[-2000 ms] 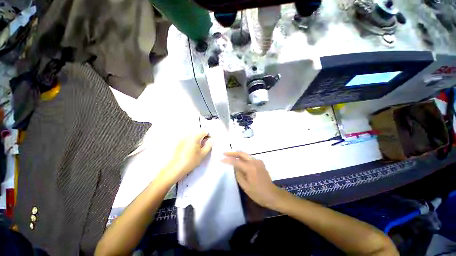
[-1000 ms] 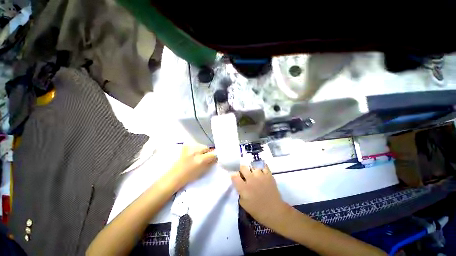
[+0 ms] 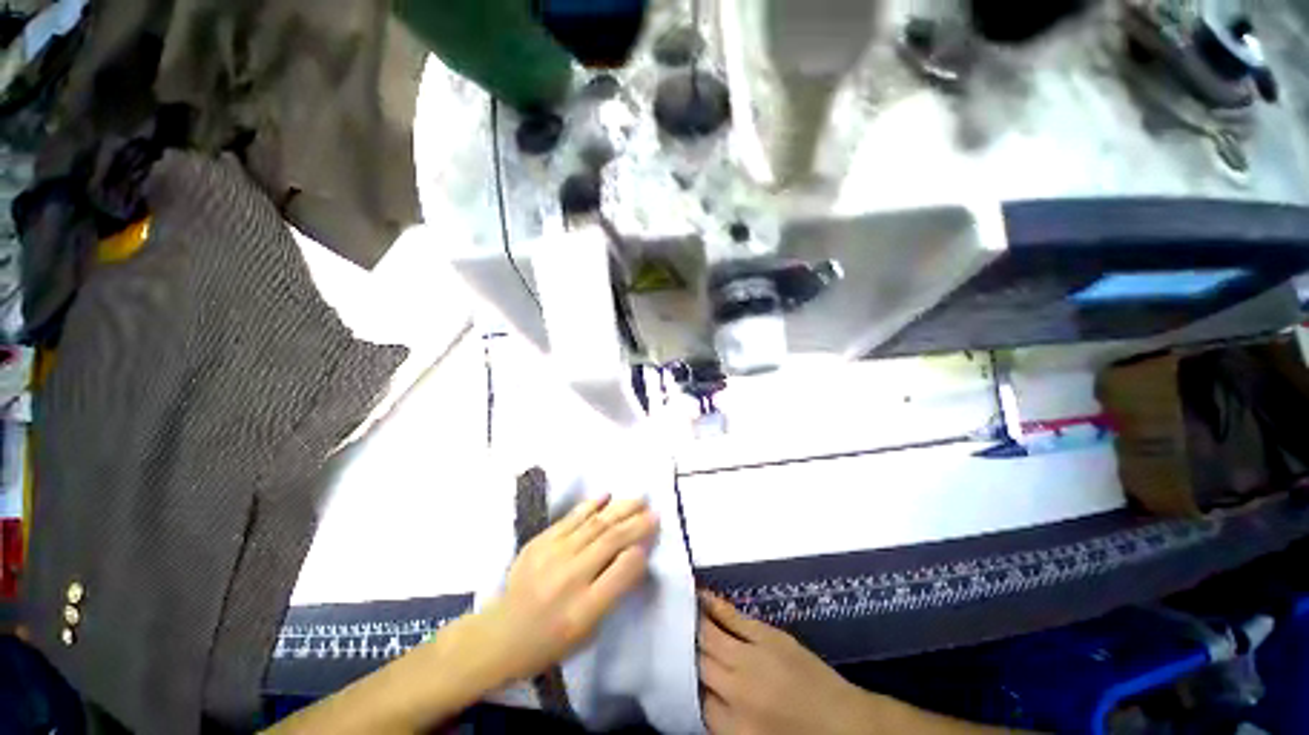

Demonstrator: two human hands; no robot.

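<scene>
A white cloth piece (image 3: 632,632) with a dark strip (image 3: 533,503) along its left side lies in front of the sewing machine (image 3: 861,115) and hangs over the table's front edge. My left hand (image 3: 582,574) lies flat on the cloth, fingers extended. My right hand (image 3: 761,668) is at the cloth's right edge, by the front edge of the table; its grip is partly hidden. The needle area (image 3: 699,385) is just beyond the cloth, partly covered by a white upright guard (image 3: 582,309).
A ribbed brown garment panel (image 3: 158,417) with small buttons (image 3: 72,615) lies at left, with plain brown fabric (image 3: 294,101) piled behind. A cardboard box (image 3: 1148,431) stands at right. A measuring tape (image 3: 976,572) runs along the front edge. Blue plastic (image 3: 1148,675) shows below.
Both hands have moved from the needle area toward me. The left hand now lies on the cloth, and the right is low at its right edge. The camera view has shifted.
</scene>
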